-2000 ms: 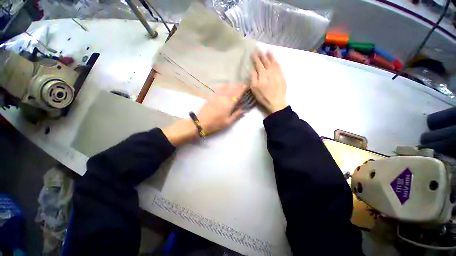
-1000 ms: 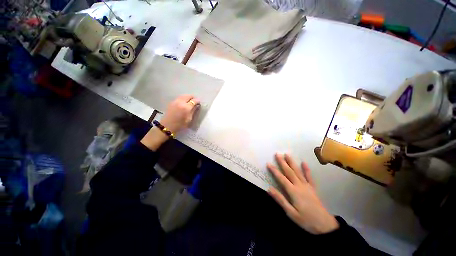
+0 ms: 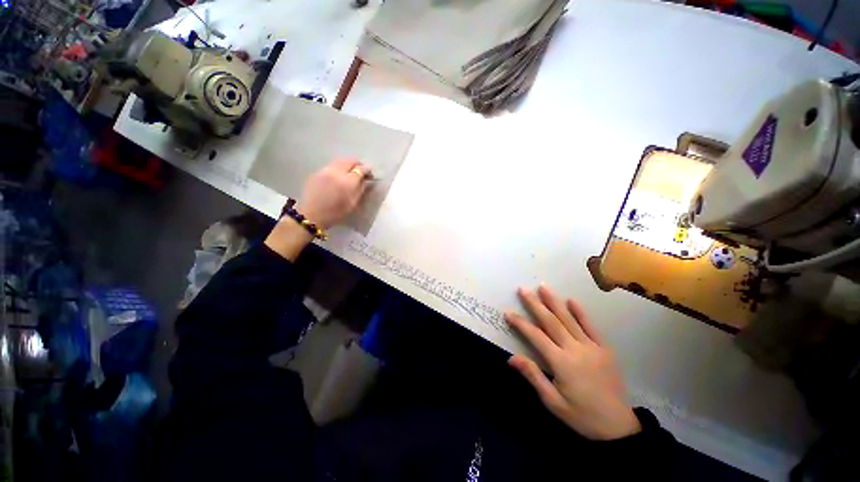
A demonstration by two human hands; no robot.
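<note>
My left hand [image 3: 332, 195], with a beaded bracelet and a ring, rests on a flat grey-beige fabric panel [image 3: 306, 141] at the left front of the table. Its fingers are curled; whether they pinch the cloth cannot be told. My right hand [image 3: 573, 369] lies palm down with fingers spread on the table's front edge and holds nothing. A fanned panel stack [image 3: 453, 42] lies at the upper middle, cut off by the top edge.
The sewing machine [image 3: 775, 174] stands at right, over its yellow-orange bed cover [image 3: 686, 275]. Another machine or motor part [image 3: 212, 92] stands at upper left. Printed rule marks [image 3: 424, 284] run along the front edge of the white table [image 3: 490, 207]. Blue plastic lies lower left.
Both hands have left the panel stack. My left hand has come to the single panel, my right hand to the front edge. The view has swung, and in the last second the hands barely moved.
</note>
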